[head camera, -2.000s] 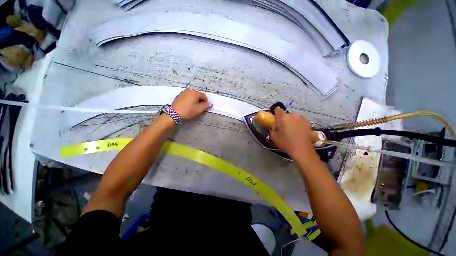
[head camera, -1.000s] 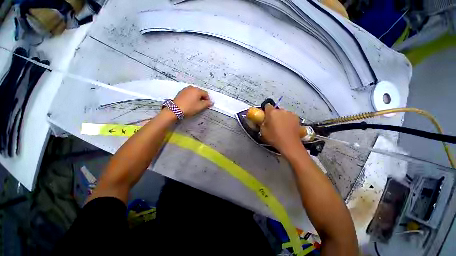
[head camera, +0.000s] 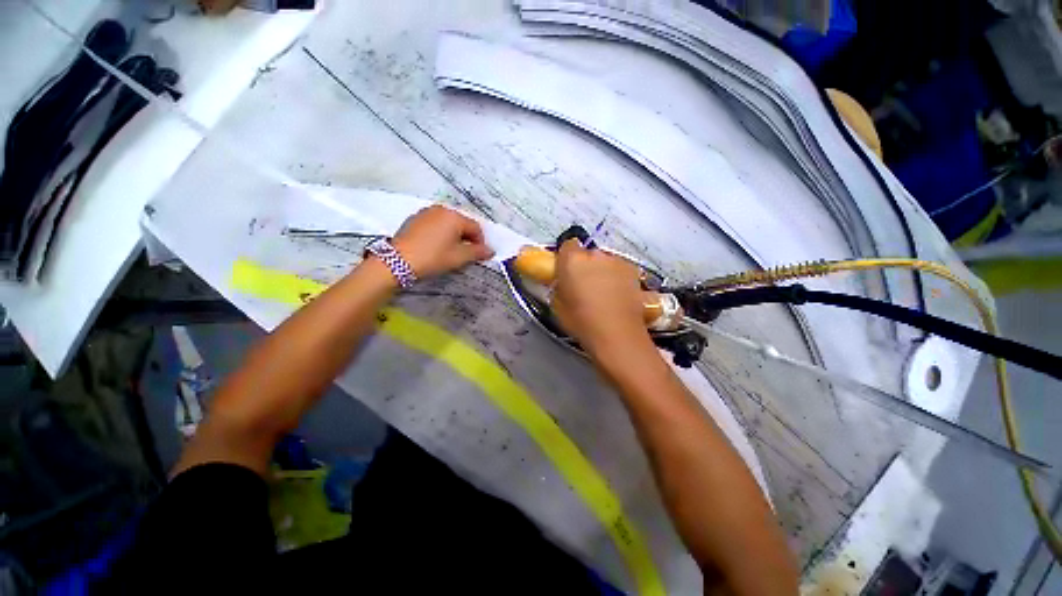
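My right hand grips the orange handle of a steam iron, which rests on a white curved waistband piece. A thin pen shows at the fingers of that hand. My left hand, with a wristwatch or bracelet, lies on the band left of the iron's tip, fingers pinched at the narrow white tape, which trails in from the upper left. Whether the tape lies between the fingers is too small to tell. A yellow curved template lies nearer me, partly under my left forearm.
Stacked curved pieces and another white band lie on the far side. A tape roll is at right. The yellow hose and black cable run right. Dark strips lie on the left side table.
The view has turned, so the table appears rotated. The iron has moved left along the band, closer to my left hand, and more of the band shows behind it. My left hand stays on the band.
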